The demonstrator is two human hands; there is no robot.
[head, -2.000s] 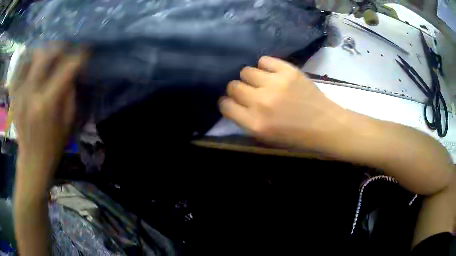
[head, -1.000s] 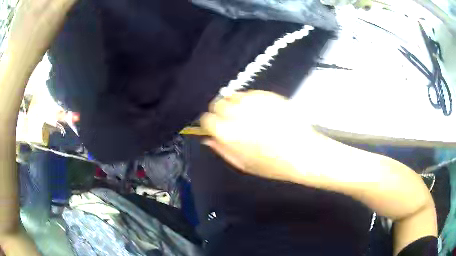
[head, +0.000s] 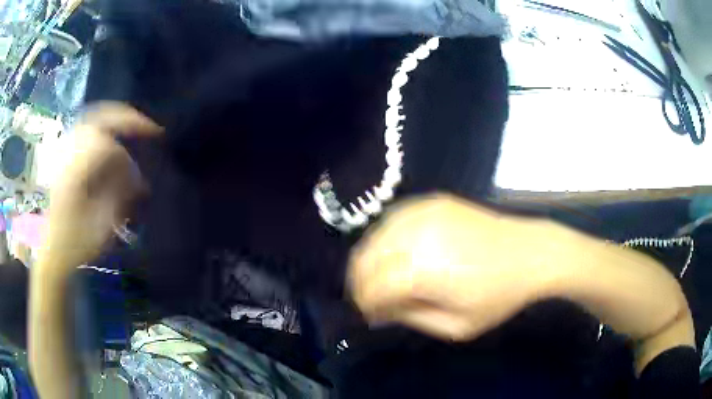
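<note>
The dark cloth point(head: 234, 117) spreads over the table and hangs over its front edge, with patterned blue-grey cloth point(head: 336, 17) along its far side. A white toothed or chain-like trim point(head: 393, 128) curves down the dark cloth. My right hand point(head: 425, 269) is at the lower end of the trim, fingers curled; its fingertips are hidden, so I cannot tell whether it grips. My left hand point(head: 101, 183) is blurred at the cloth's left side, fingers bent; I cannot tell whether it holds the cloth.
Black scissors point(head: 679, 93) and black snips point(head: 636, 62) lie on the white table point(head: 578, 148) at the right, near long thin tweezers point(head: 574, 17). The table's front edge point(head: 593, 192) runs below them. Patterned cloth point(head: 168, 374) lies low at the left. A cluttered area is at far left.
The patterned cloth has moved away and the dark side with the trim now shows. My right hand has moved down towards my lap. My left hand left the upper left and came back lower.
</note>
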